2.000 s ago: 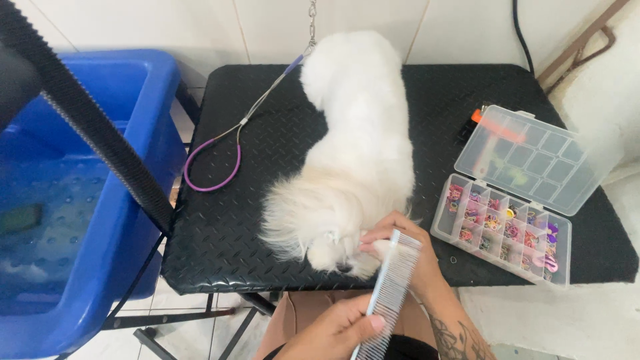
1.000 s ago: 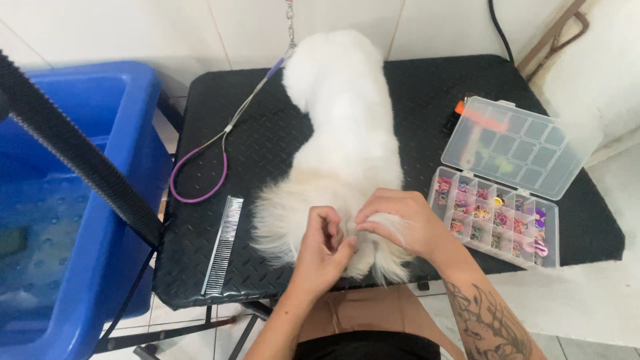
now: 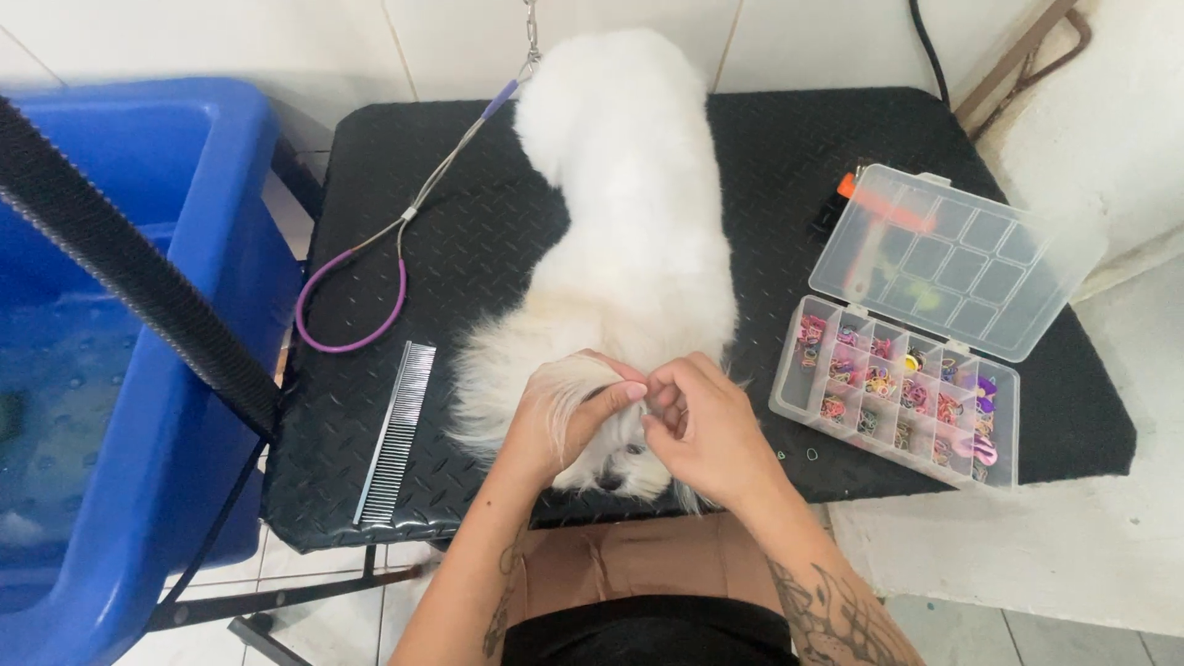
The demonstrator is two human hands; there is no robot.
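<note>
A white long-haired dog [image 3: 638, 194] lies on the black grooming table [image 3: 777, 148], its head at the near edge. My left hand [image 3: 578, 407] grips a lock of the dog's head hair between thumb and fingers; strands hang over the hand. My right hand [image 3: 698, 421] meets it above the muzzle, fingertips pinched at the hair; whether they hold something small is hidden. A metal comb [image 3: 396, 435] rests left of the head. Two tiny elastic bands [image 3: 812, 454] lie right of my right hand, near an open clear compartment box [image 3: 902, 398] of colored bands and bows.
A purple-sleeved grooming loop [image 3: 351, 347] hangs from a chain [image 3: 532, 32] onto the table. At the left stand a blue plastic tub [image 3: 231, 213] and a slanting black post [image 3: 139, 268]. An orange-and-black tool [image 3: 846, 187] lies partly behind the box's lid.
The comb, in my left hand two seconds ago, was on the table by one second ago. Both hands have moved onto the dog's head hair. Small bands now show on the table beside my right hand.
</note>
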